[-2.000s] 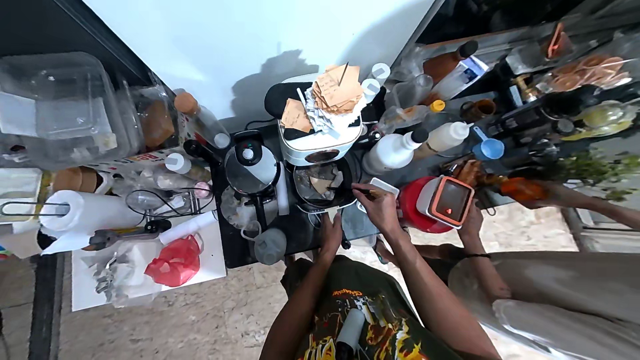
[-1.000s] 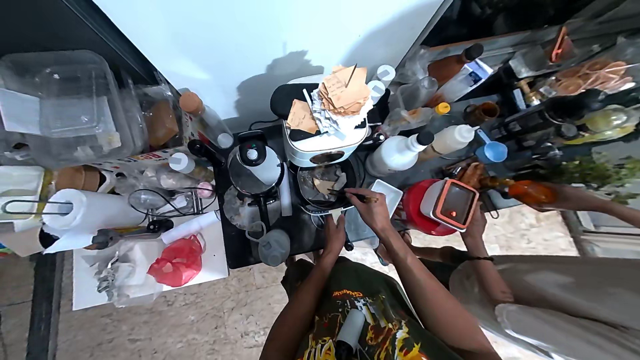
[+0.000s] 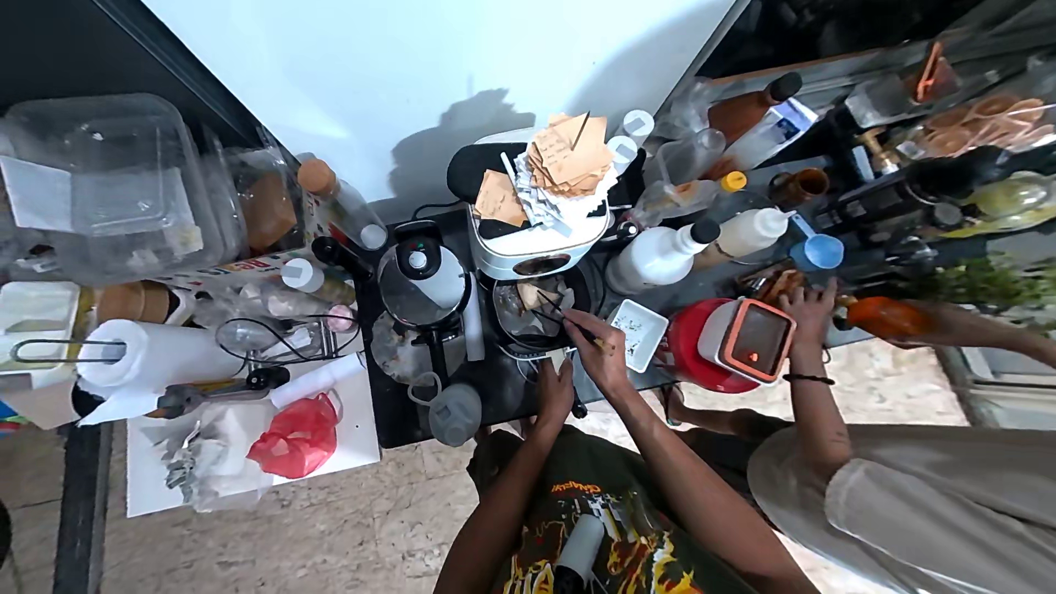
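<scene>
My right hand (image 3: 596, 342) holds dark tongs or chopsticks (image 3: 557, 313), too thin to tell which; their tips are at a pale, flat piece of food (image 3: 535, 295) in a black round pan (image 3: 513, 330). At the pan's near edge my left hand (image 3: 554, 386) grips a small pale piece or handle (image 3: 554, 358) that I cannot make out. Behind the pan stands a white appliance (image 3: 540, 254) with stacked paper slips (image 3: 569, 161) on top. A white rectangular dish (image 3: 638, 334) lies right of the pan.
A lidded pot (image 3: 422, 285) stands left of the pan, with a translucent cup (image 3: 455, 415) nearer me. White bottles (image 3: 652, 260) and a red container (image 3: 701, 346) stand at right. A co-worker's hand (image 3: 808, 309) reaches onto the counter; the other holds an orange-red bottle (image 3: 887, 319).
The pale piece in the pan has shifted and now stands more folded or raised at the tool's tips. The co-worker's nearer hand has moved from beside the red container up onto the counter.
</scene>
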